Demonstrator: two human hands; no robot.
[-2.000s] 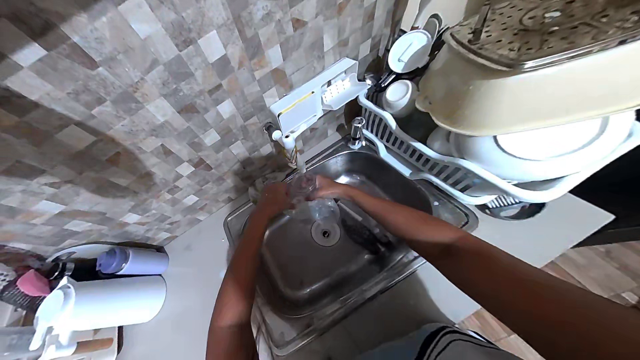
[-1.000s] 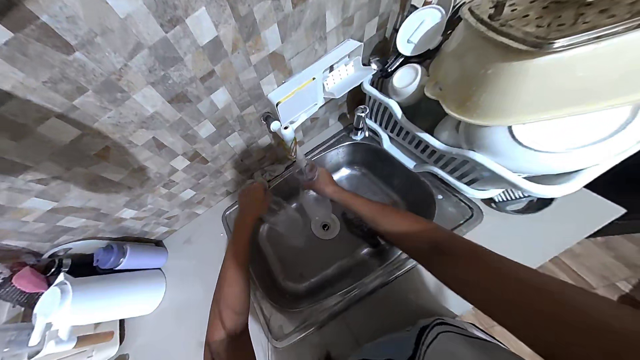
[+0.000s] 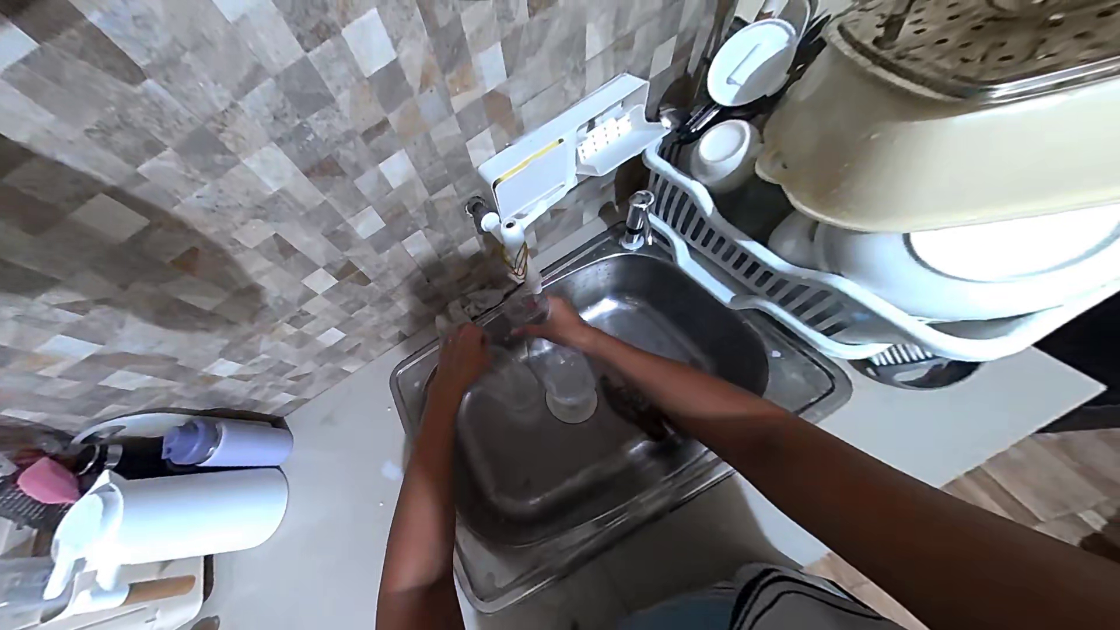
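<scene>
My right hand (image 3: 562, 324) grips a clear glass or plastic cup (image 3: 527, 306) under the white faucet (image 3: 516, 249), over the back of the stainless steel sink (image 3: 560, 472). Just left of it, my left hand (image 3: 465, 346) is at the sink's back left edge; its fingers are blurred, and whether it holds anything is unclear. Below the hands, a clear container or stream of water shows over the drain (image 3: 571, 400); which one cannot be told. A dark object (image 3: 637, 409) lies in the sink, partly behind my right forearm.
A white dish rack (image 3: 787, 280) with bowls, a cup and a large beige basin (image 3: 927, 131) stands at the right. A white holder (image 3: 569, 140) is on the tiled wall. A white pitcher (image 3: 201, 516) and lavender bottle (image 3: 249, 444) occupy the left counter.
My left hand has moved from above the sink's left part back toward the faucet and my right hand. The right hand has stayed near the faucet.
</scene>
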